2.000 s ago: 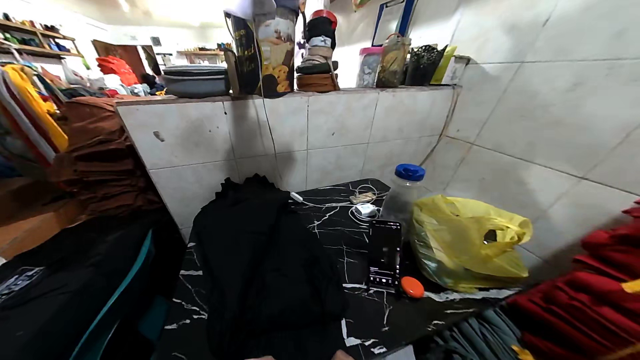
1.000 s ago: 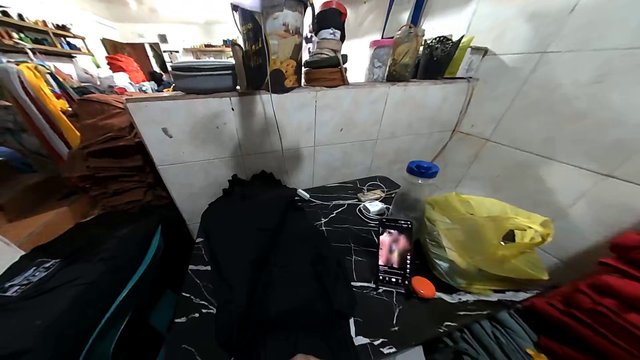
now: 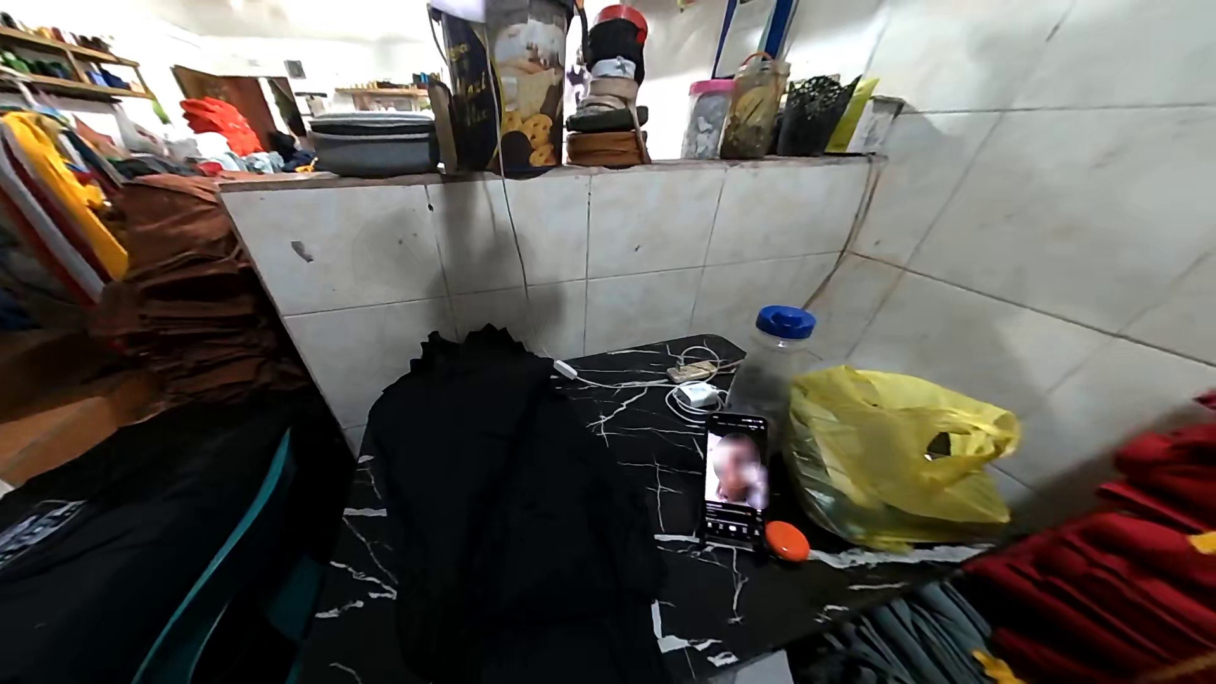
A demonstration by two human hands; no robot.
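Neither my left hand nor my right hand shows in the current head view. A black fabric garment (image 3: 518, 503) with a ruffled far edge lies on the black marble-patterned table (image 3: 632, 446). To its right a smartphone (image 3: 734, 480) with a lit screen leans upright against a clear plastic jar (image 3: 760, 370) with a blue lid. A round orange object (image 3: 787, 541) sits at the phone's lower right. Behind the phone lie a white charger plug (image 3: 698, 394) and its coiled cable.
A yellow plastic bag (image 3: 893, 456) stands right of the jar. Folded red cloth (image 3: 1111, 570) is stacked at the right, brown cloth (image 3: 190, 294) at the left. Behind the table, a tiled low wall (image 3: 646, 228) carries tins, jars and a grey case (image 3: 372, 147).
Fingertips showed at the bottom edge in both earlier frames; none show now. The picture on the phone screen has changed. The black garment lies as before.
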